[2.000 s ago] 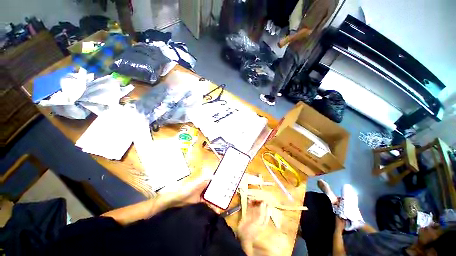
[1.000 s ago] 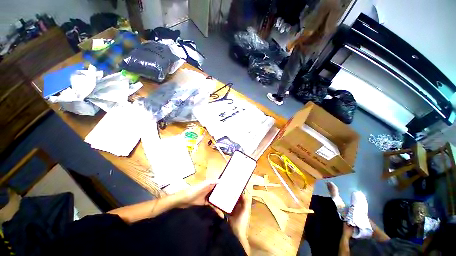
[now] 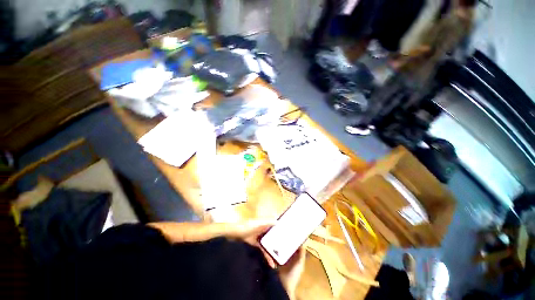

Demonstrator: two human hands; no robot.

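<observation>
A smartphone [image 3: 293, 229] with a bright white screen is held over the near end of the wooden table. My left hand [image 3: 256, 232] holds its left edge. My right hand [image 3: 291, 270] is under its lower right side, partly hidden by the phone. Tan card pattern pieces [image 3: 329, 263] lie on the table just right of the phone. White paper sheets [image 3: 179, 137] lie further up the table. The picture is blurred.
An open brown carton [image 3: 376, 202] stands at the table's right edge, beside a yellow looped tape [image 3: 359, 221]. White printed bags [image 3: 302, 152], clear plastic bags [image 3: 237, 117] and a blue folder [image 3: 125, 74] lie beyond. A person [image 3: 419, 70] stands past the table.
The view has swung, so the scene sits further right and down. My right hand has moved from the card pieces to the phone. The phone is tilted more to the right.
</observation>
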